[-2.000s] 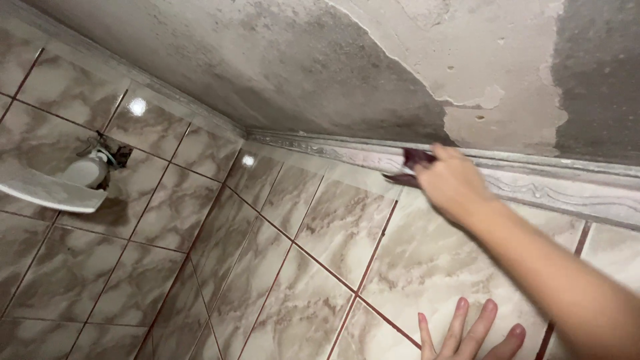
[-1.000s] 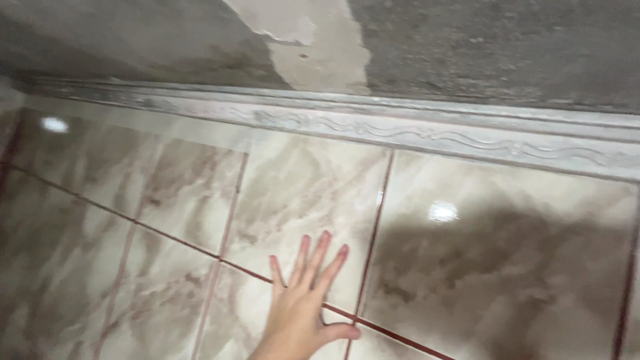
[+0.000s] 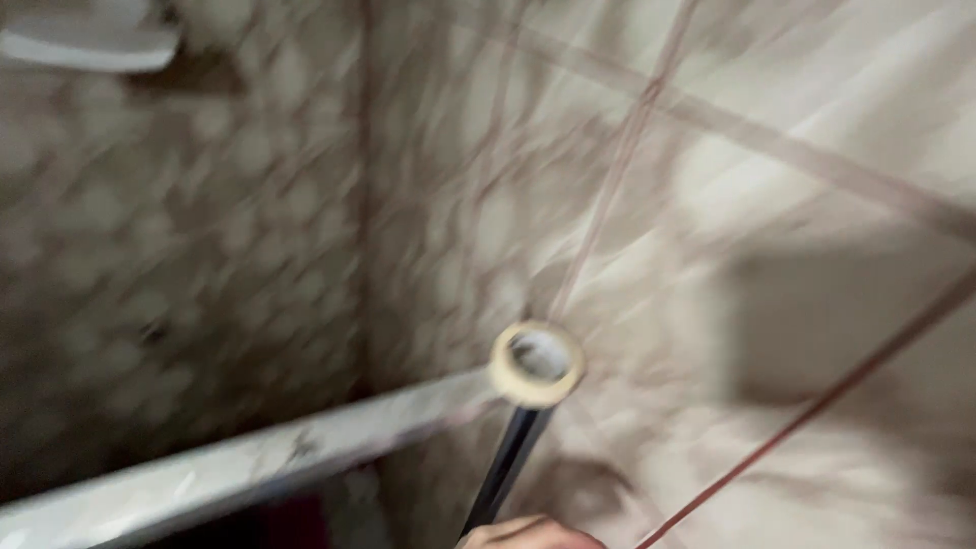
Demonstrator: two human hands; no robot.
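Observation:
One hand, apparently my left hand (image 3: 534, 535), shows only partly at the bottom edge, at the lower end of a black bar (image 3: 505, 476). Its fingertips are out of frame, so its grip is unclear. A cream-coloured roll of tape (image 3: 532, 395) sits at the bar's upper end, its open centre facing me. Behind them rises a wall of marbled tiles (image 3: 770, 320) with reddish joints. My right hand is not in view. The picture is blurred.
A long whitish bar or ledge (image 3: 229, 463) runs from the lower left towards the tape roll. Below it is a dark red thing (image 3: 297, 522), partly seen. A white fixture (image 3: 91, 47) juts from the wall at upper left.
The view has swung down sharply from the patterned cornice. My left hand was spread on the tiles a second ago. Earlier, my right hand held a dark piece of material against the cornice.

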